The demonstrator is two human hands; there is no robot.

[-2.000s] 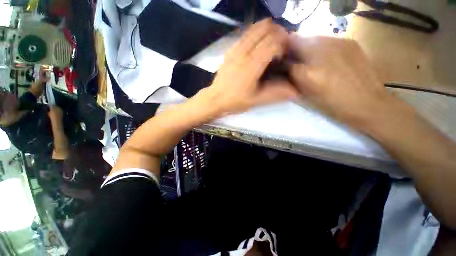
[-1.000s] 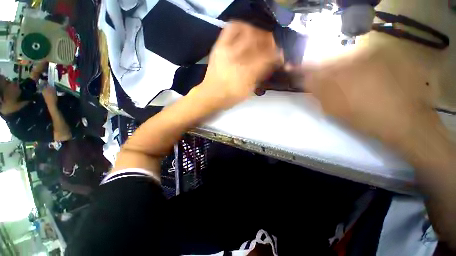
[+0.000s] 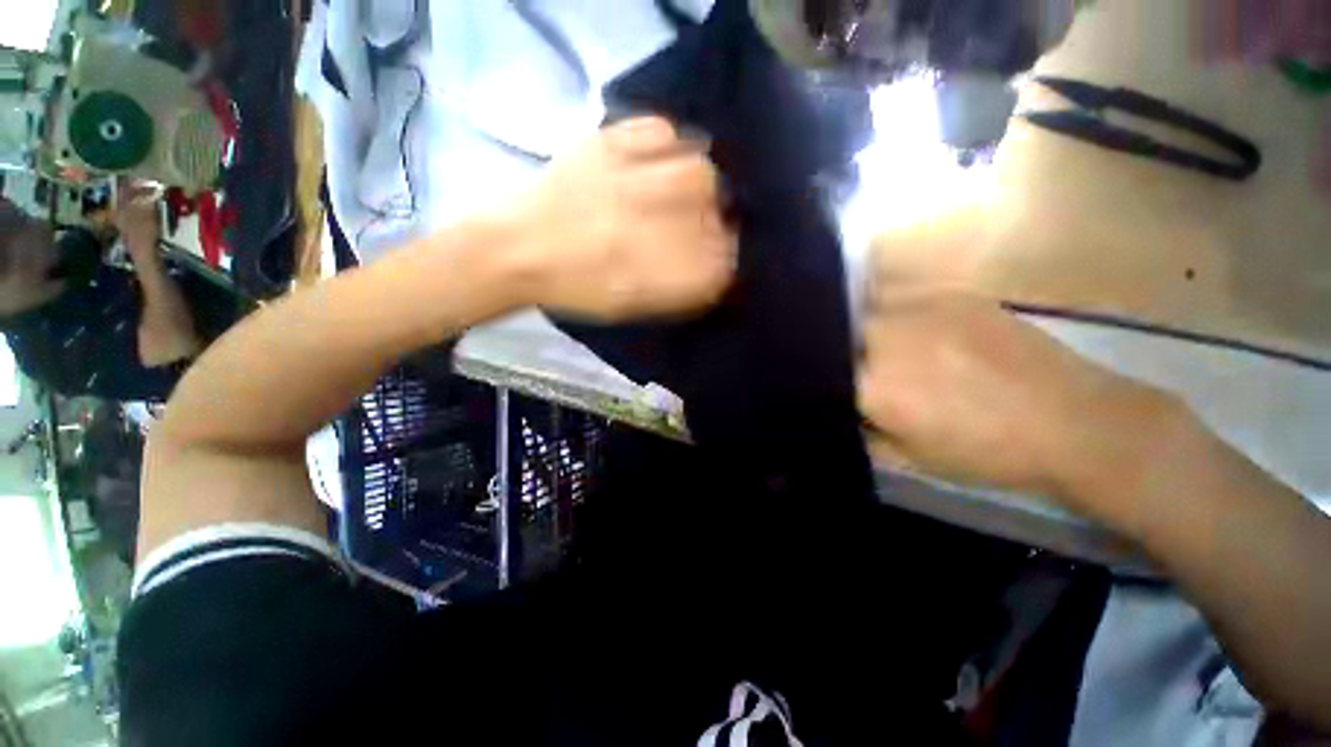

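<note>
A black fabric panel (image 3: 781,277) hangs from the table over its front edge, between my two hands. My left hand (image 3: 638,226) is closed on the black fabric at its left side. My right hand (image 3: 949,372) is at the fabric's right edge, blurred; its fingertips are hard to make out and I cannot tell whether they grip. Pale fabric (image 3: 482,102) lies on the table behind my left hand. The sewing machine head (image 3: 934,37) is at the top, beside a bright lamp glare that hides the needle area.
Black thread snips (image 3: 1146,129) lie on the tan machine bed (image 3: 1117,234). The white table's worn edge (image 3: 577,397) runs below my hands, with a dark plastic crate (image 3: 423,482) beneath. Another person (image 3: 88,321) sits at the left near a machine with a green disc.
My left hand has moved left and my right hand lower. The black fabric now spreads between them and over the table edge. The pale fabric has shifted and shows less black.
</note>
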